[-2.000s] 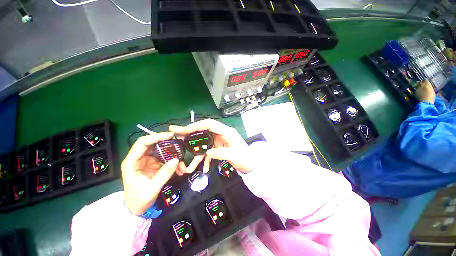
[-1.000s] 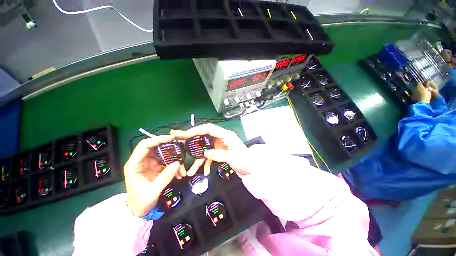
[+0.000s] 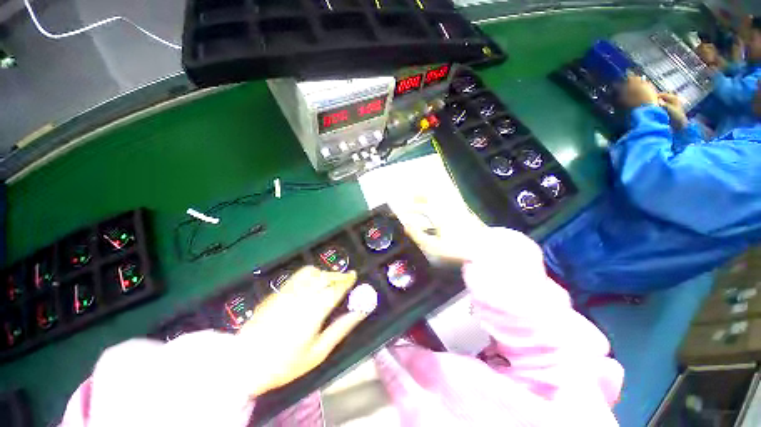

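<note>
The black foam tray lies in front of me, with round dial gauges in its pockets. My left hand is over its middle, thumb and fingers spread around a glare-white gauge; whether it grips the gauge is unclear. One gauge sits in the upper right pocket and another in the pocket below it. A red-and-green-lit gauge shows left of my hand. My right hand is just past the tray's right end, over the white paper. It is overexposed, and its grip cannot be made out.
A second gauge tray lies left, a third right of the power supply. A raised foam tray sits on the supply. Test leads lie behind the front tray. A person in blue sleeves works at right.
My hands have parted from the two gauges held together. My left hand is now down over the tray, my right hand has moved right over the paper. The view has shifted, showing more of the front tray.
</note>
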